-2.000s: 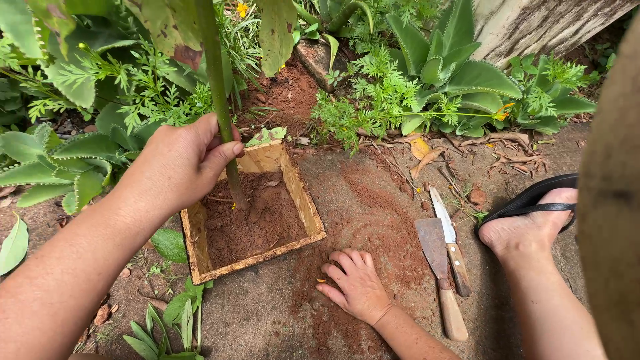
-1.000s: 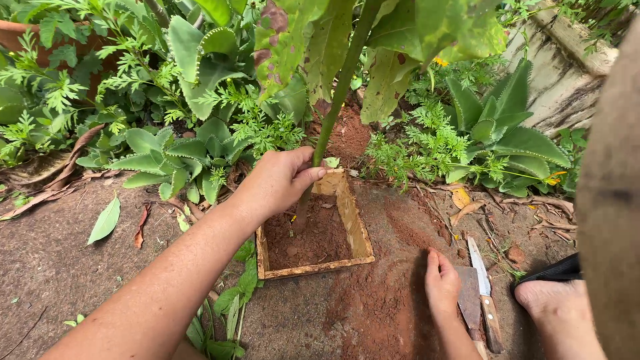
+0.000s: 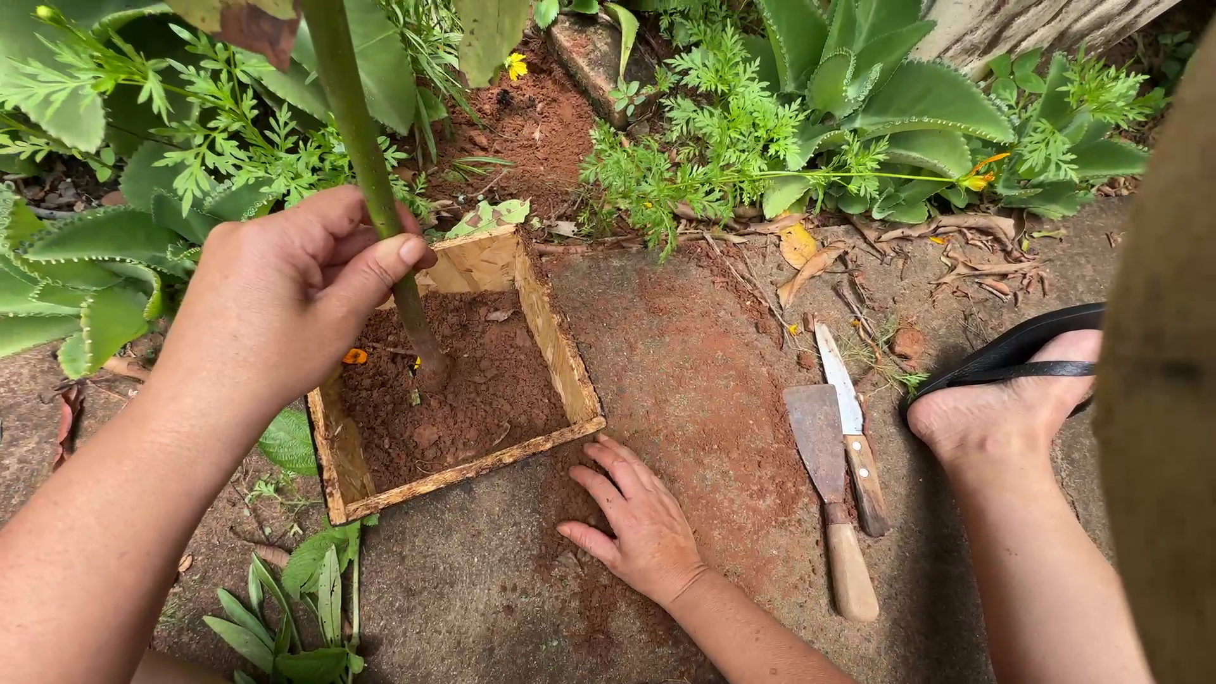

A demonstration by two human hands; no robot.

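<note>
My left hand (image 3: 318,275) pinches the green stem of a plant (image 3: 366,123) between thumb and fingers. The stem stands slightly tilted in reddish soil (image 3: 475,380) that fills much of a square box of pressed wood-strand board (image 3: 560,361). An orange petal (image 3: 354,356) lies on the soil near the stem. My right hand (image 3: 632,518) rests palm down on the soil-dusted paving, fingers spread and holding nothing, just outside the box's near right corner. Right of it lie a scraper with a wooden handle (image 3: 826,475) and a knife with a wooden handle (image 3: 855,427), side by side.
A foot in a black flip-flop (image 3: 1021,370) stands at the right. Toothed succulents (image 3: 883,104) and feathery-leaved plants (image 3: 703,142) border the paving behind. Cut leafy sprigs (image 3: 304,608) lie at the lower left. Dry leaves (image 3: 807,261) lie behind the tools.
My right hand has moved from beside the scraper toward the box, and its fingers have spread. My left hand keeps hold of the stem. The view has shifted.
</note>
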